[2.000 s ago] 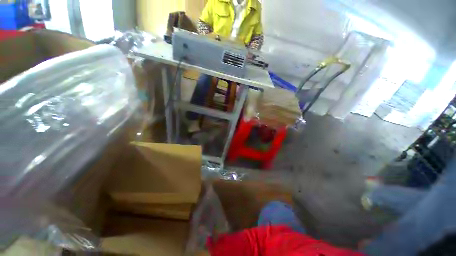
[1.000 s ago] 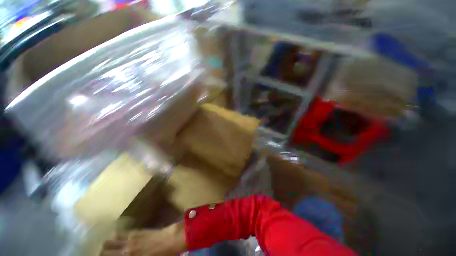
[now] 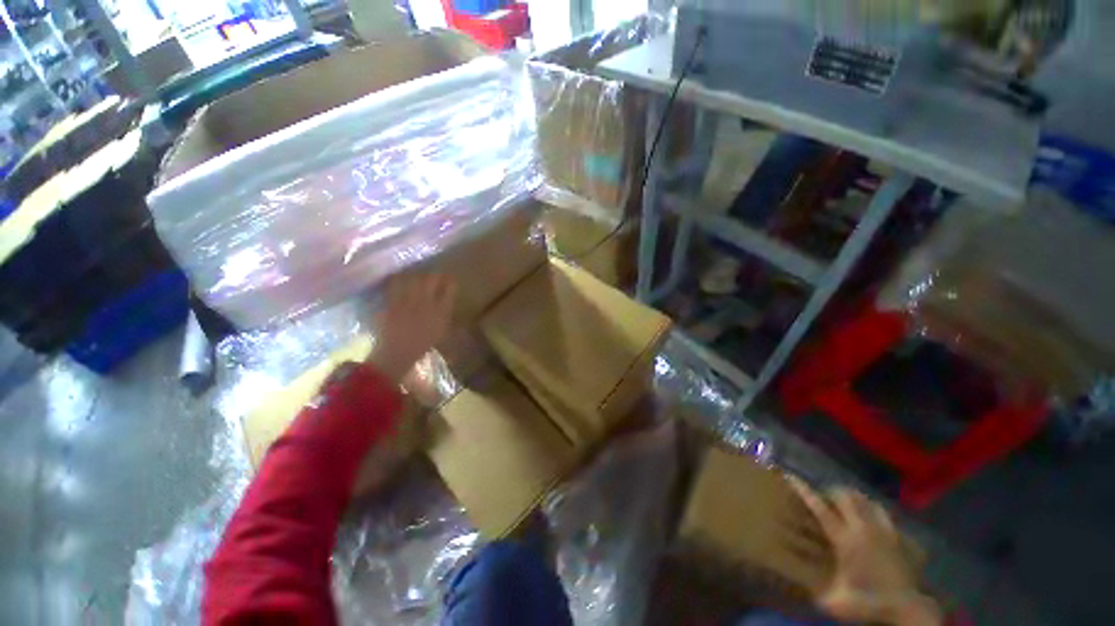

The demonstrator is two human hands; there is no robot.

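Note:
An open brown carton (image 3: 501, 446) with raised flaps stands in front of me, tilted in view. My left hand (image 3: 418, 320), in a red sleeve, is blurred over the carton's far left side, in front of the large film-covered carton (image 3: 367, 184). Whether it grips anything is unclear. My right hand (image 3: 871, 556) is at the lower right, fingers spread against the right side of a brown carton (image 3: 758, 520). Clear film (image 3: 611, 520) lies between the two cartons.
A grey metal bench (image 3: 844, 141) with a grey machine (image 3: 795, 49) and black cable stands ahead right. A red stool (image 3: 942, 471) has a film-wrapped carton (image 3: 1015, 318) over it. Loose film (image 3: 183, 550) and a blue crate (image 3: 128, 330) are on the left.
The view has turned left and down from the bench and the person in yellow. Both my hands are now in view; a second ago one hand showed at the lower left.

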